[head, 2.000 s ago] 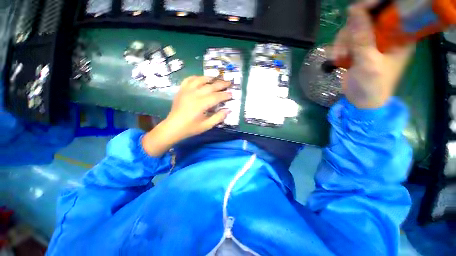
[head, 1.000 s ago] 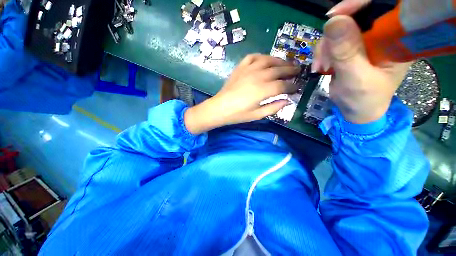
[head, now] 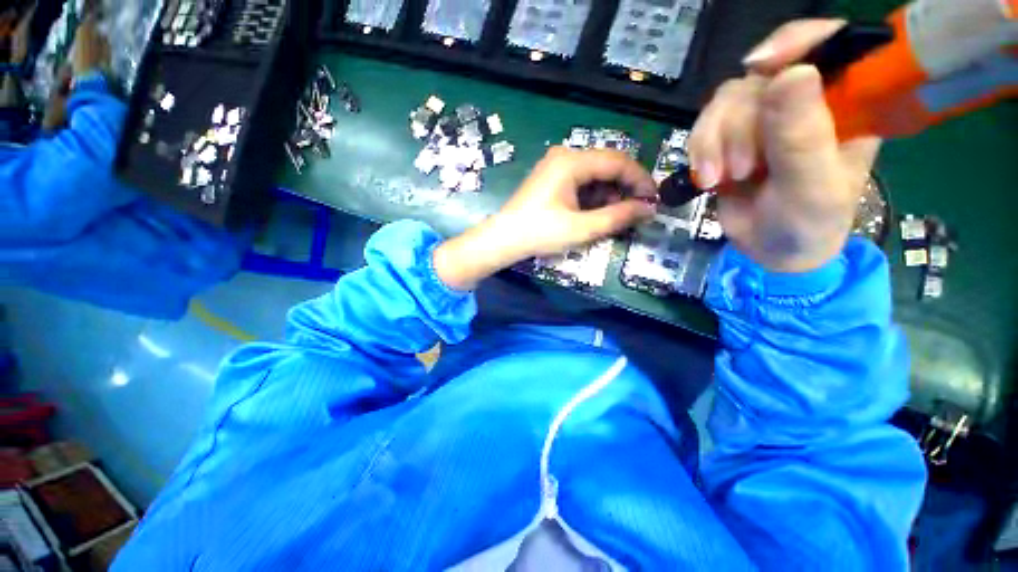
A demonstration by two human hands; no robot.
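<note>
My right hand [head: 787, 168] is shut on the orange electric screwdriver [head: 904, 84], its black nose pointing left and down. My left hand [head: 558, 207] is over the left phone mid-frame [head: 580, 266], thumb and forefinger tips close together beside the driver nose. Whether they pinch something small cannot be seen. The right phone mid-frame [head: 659, 263] lies beside it, partly under the driver and my right hand. The screw dish [head: 868, 207] is mostly hidden behind my right hand. No screw can be made out.
Small modules [head: 458, 145] lie heaped on the green mat, a thin-parts heap [head: 316, 117] left of them. A phone tray [head: 491, 65] runs along the back. A parts tray [head: 167, 184] and another person's sleeve [head: 95, 179] are at left. Pale squares [head: 924, 255] and binder clips [head: 947, 436] are at right.
The view has shifted, bringing the phone tray back in. My left fingertips have moved from over the left phone to the driver nose, thumb and forefinger now together. The driver stays in my right hand.
</note>
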